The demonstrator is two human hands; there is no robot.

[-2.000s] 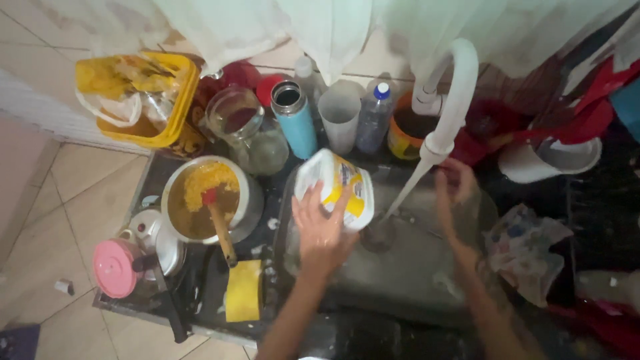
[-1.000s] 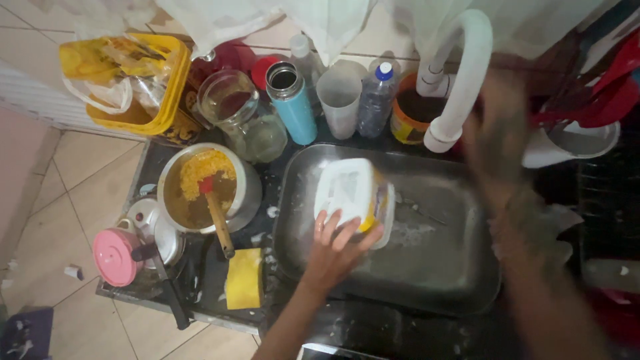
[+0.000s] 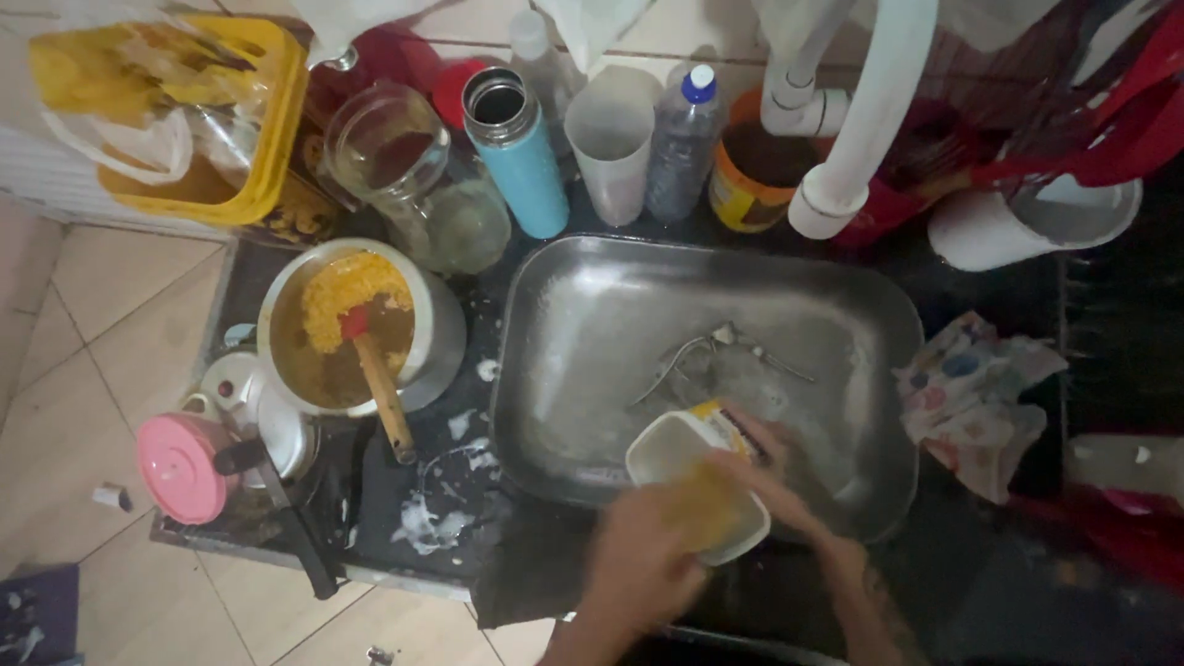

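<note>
Over the front of the metal sink basin point(image 3: 592, 305), my right hand point(image 3: 777, 462) grips a white plastic tub point(image 3: 661, 449) with a yellow printed side, its opening turned up toward me. My left hand point(image 3: 647, 555), blurred, holds a yellow sponge point(image 3: 698, 509) at the tub's mouth. Cutlery-like thin metal pieces point(image 3: 726, 338) lie on the basin floor behind the tub. Above the basin's back right edge hangs the white faucet spout point(image 3: 828, 203), with no water seen coming from it.
Left of the basin stand a pot of yellow food point(image 3: 444, 351) with a wooden-handled spatula point(image 3: 379, 388), a pink lid point(image 3: 185, 467) and a black handle point(image 3: 301, 536). A blue flask point(image 3: 523, 176), a clear bottle point(image 3: 684, 148) and cups line the back. A crumpled plastic bag point(image 3: 980, 407) lies right.
The sponge, earlier on the counter beside the pot, is now in my left hand. The tub has passed from my left hand to my right. Water ran from the faucet two seconds ago and no longer does.
</note>
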